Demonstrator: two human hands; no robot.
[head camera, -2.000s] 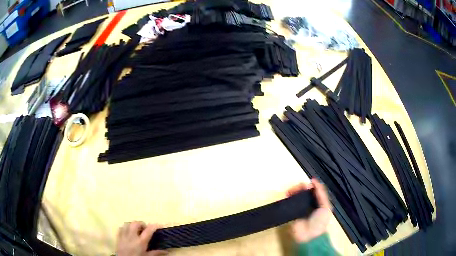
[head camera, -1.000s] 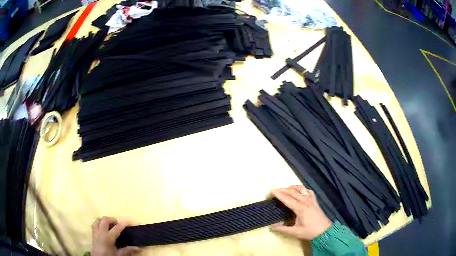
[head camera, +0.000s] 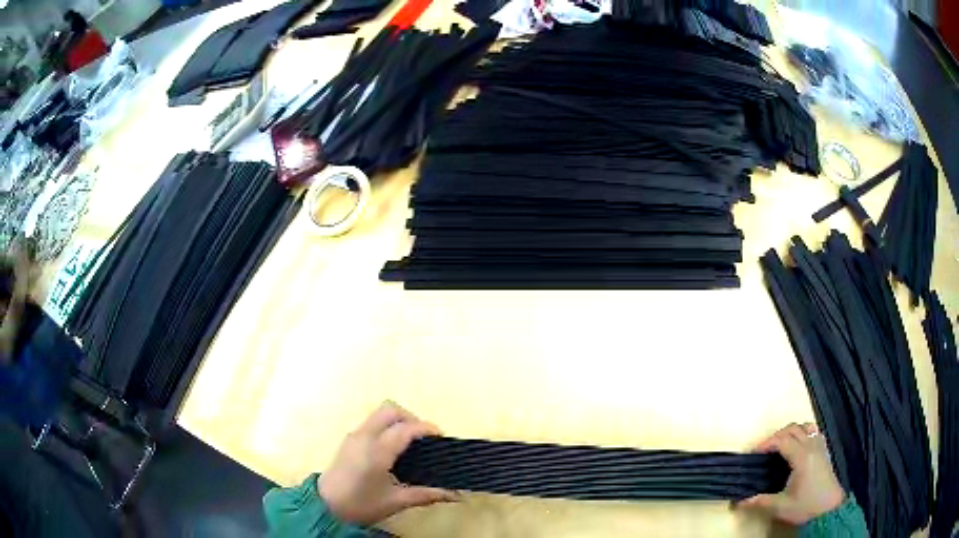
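Observation:
A strap bundle (head camera: 589, 470) lies across the front of the worktable, its straps side by side like a ribbed black band. My left hand (head camera: 384, 470) grips its left end, with the thumb on the near side and fingers on the far side. My right hand (head camera: 796, 475) grips its right end. Both wrists show green sleeves. The main strap stack (head camera: 573, 200) lies in rows beyond the bundle. A loose strap pile (head camera: 857, 368) lies at the right, close to my right hand.
The left strap stack (head camera: 179, 268) lies near the left table edge. A masking tape roll (head camera: 338, 201) and dark red card (head camera: 297, 154) lie beside it. Crossed straps (head camera: 913, 221) and clear plastic bags (head camera: 854, 89) are at far right. Part of a person (head camera: 37, 347) shows at far left.
The view has swung left, so the table things appear further right and the left stack shows fully. Both hands still hold the bundle's ends; the bundle now looks nearly level.

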